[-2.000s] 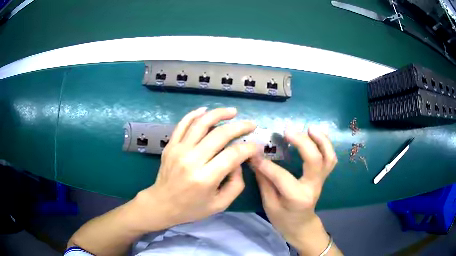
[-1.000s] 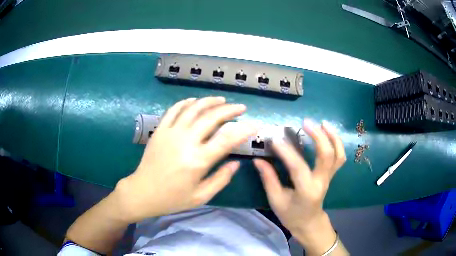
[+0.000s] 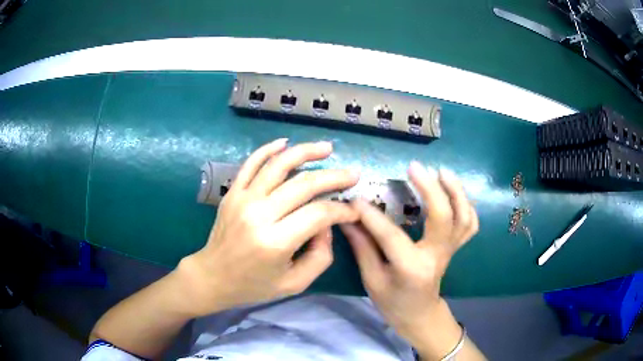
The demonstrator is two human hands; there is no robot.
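The near power strip housing [image 3: 218,185] lies crosswise on the green mat, its right part pale under glare. My left hand [image 3: 264,229] covers its left and middle parts, with thumb and index fingertips pinched at a middle opening. My right hand [image 3: 416,264] has its thumb and a fingertip at the same spot and other fingers over the housing's right end. Any small part between the fingertips is hidden. Dark openings show right of the pinch. A second housing [image 3: 338,107] lies beyond, with a row of dark openings facing up.
Copper-coloured small parts [image 3: 519,220] lie scattered at right, beside a white pen or knife [image 3: 562,240]. Black stacked housings [image 3: 589,151] stand at far right. A white stripe [image 3: 310,58] crosses beyond. A metal blade-like strip [image 3: 525,23] lies at the top right. A blue stool [image 3: 599,307] is below right.
My right thumb and fingertip have moved left to meet my left fingertips, uncovering openings at the housing's right. My left thumb has closed toward its index finger. The whole view has shifted slightly.
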